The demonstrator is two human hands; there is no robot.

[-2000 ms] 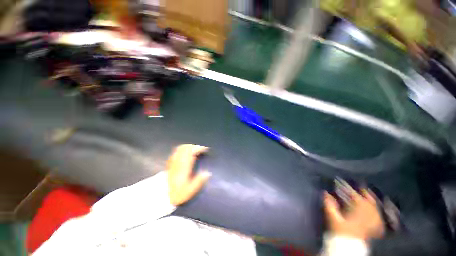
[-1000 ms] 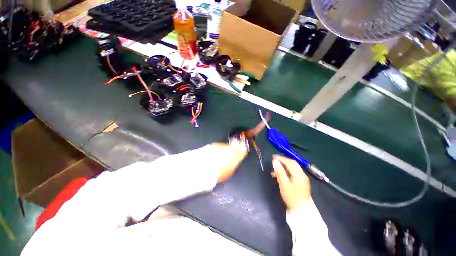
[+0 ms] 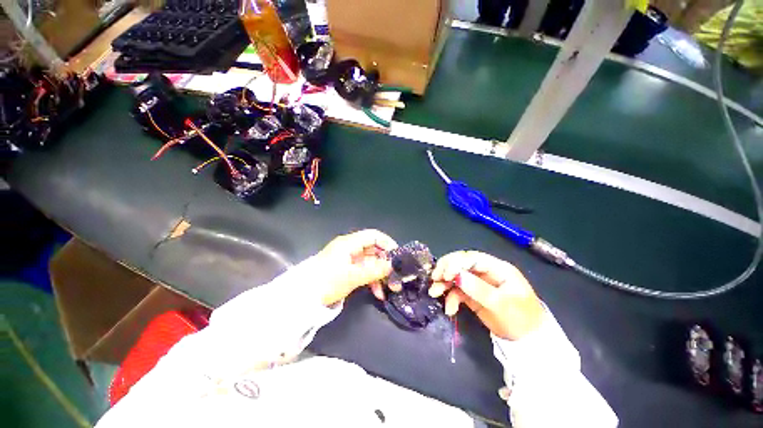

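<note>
Between my hands is a black wired unit (image 3: 410, 301), a dark round housing with a small dark and silver inner module (image 3: 412, 261) raised above it. My left hand (image 3: 358, 266) grips the module's left side with its fingertips. My right hand (image 3: 485, 288) pinches at its right side. A thin red lead (image 3: 454, 334) with a pale tip hangs below my right fingers. The finer wires between the parts are too small to tell.
Several wired units (image 3: 243, 174) cluster at upper left. An air blow gun (image 3: 485, 213) with a grey hose lies beyond my hands. Several modules (image 3: 698, 353) stand at right. A black tray (image 3: 180, 38), orange bottle (image 3: 269, 42) and cardboard box (image 3: 385, 42) are behind.
The unit has moved nearer the bench's front edge, and its inner module now shows raised over the housing. My right hand, empty before, has joined my left at the unit. The view has shifted.
</note>
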